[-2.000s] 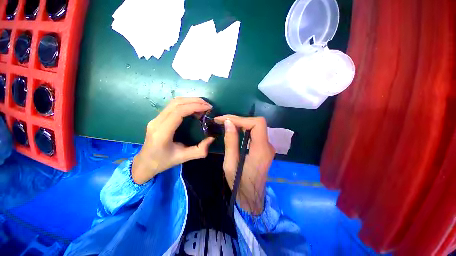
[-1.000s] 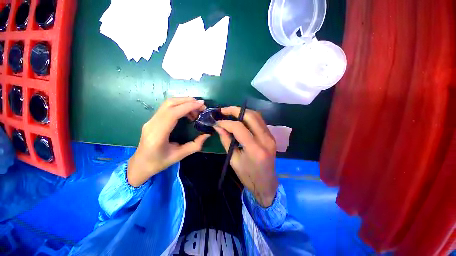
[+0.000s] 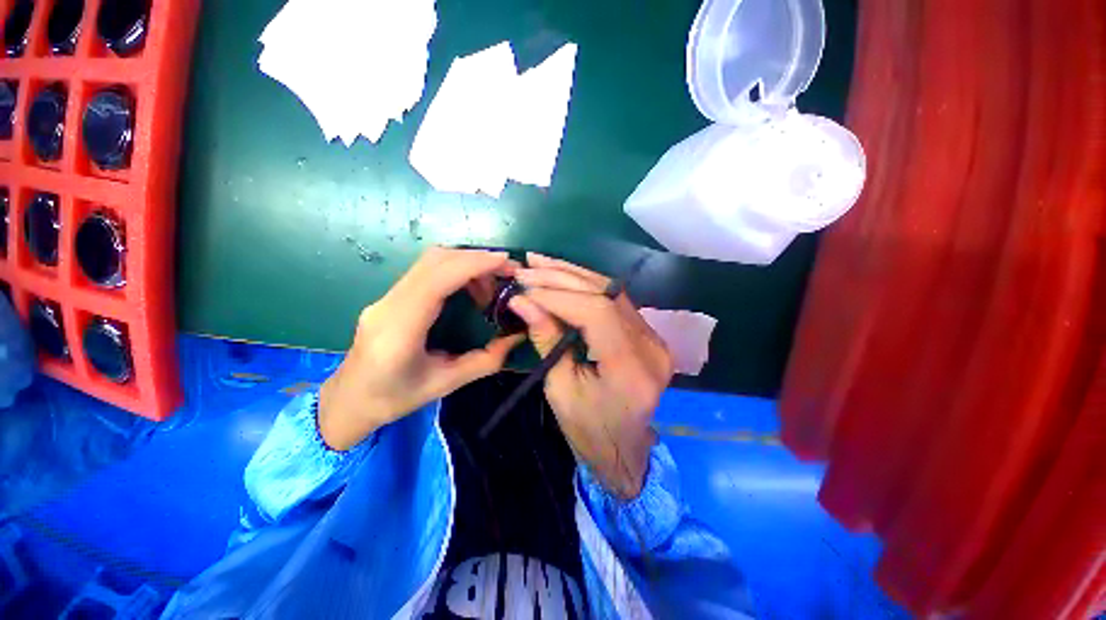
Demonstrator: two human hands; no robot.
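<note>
A small dark round lens assembly (image 3: 506, 305) is held between both hands above the green table's near edge, largely covered by fingers. My left hand (image 3: 406, 339) grips it from the left with bent fingers and thumb. My right hand (image 3: 606, 357) touches its right side with thumb and fingertips. A thin black stick (image 3: 529, 392) lies across my right hand, its lower end pointing down left over the black shirt. Whether a wipe is pinched in the fingers cannot be told.
An orange-red foam tray (image 3: 153, 218) with dark lenses is at the left, tall stacked red trays (image 3: 946, 279) at the right. White wipe piles (image 3: 354, 61), (image 3: 495, 121) lie further back. An open translucent bottle (image 3: 752, 182) stands back right. A small white wipe (image 3: 682, 339) lies beside my right hand.
The lens assembly has turned from showing its glass face to a narrower, more covered view. My right fingers have closed further over it, and the stick has tilted flatter.
</note>
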